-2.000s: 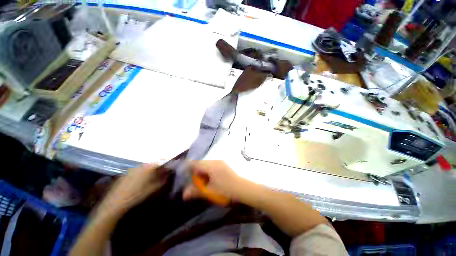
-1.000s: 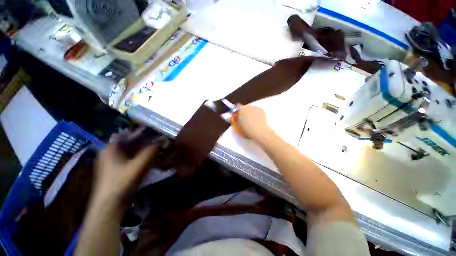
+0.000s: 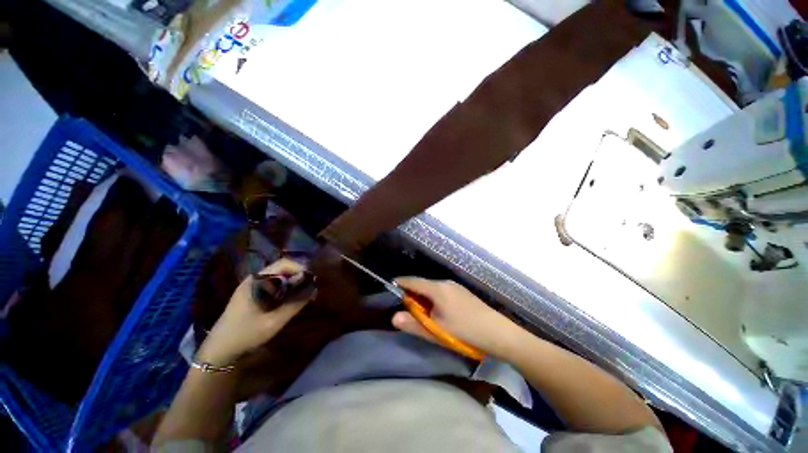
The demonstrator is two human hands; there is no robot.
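Note:
My right hand (image 3: 443,314) holds the orange-handled scissors (image 3: 436,329), blades pointing up and left to the end of a brown fabric piece (image 3: 496,119). The piece runs from the table's front edge diagonally back over the white table to the upper right. My left hand (image 3: 266,305) is closed around bunched brown fabric (image 3: 279,287) over my lap. Brown fabric also hangs between my hands; whether the blades are open is hard to tell. Grey fabric (image 3: 354,358) lies on my lap.
The white sewing machine (image 3: 753,159) stands at the right, its needle plate (image 3: 620,208) beside the brown piece. The ruler-marked table edge (image 3: 496,265) crosses in front of me. A blue basket (image 3: 133,354) with brown and pale pieces is at the left.
The view has shifted down and right. The scissors moved from over the table to its front edge, near my lap. The brown piece extends farther over the table. My left hand holds bunched fabric more clearly.

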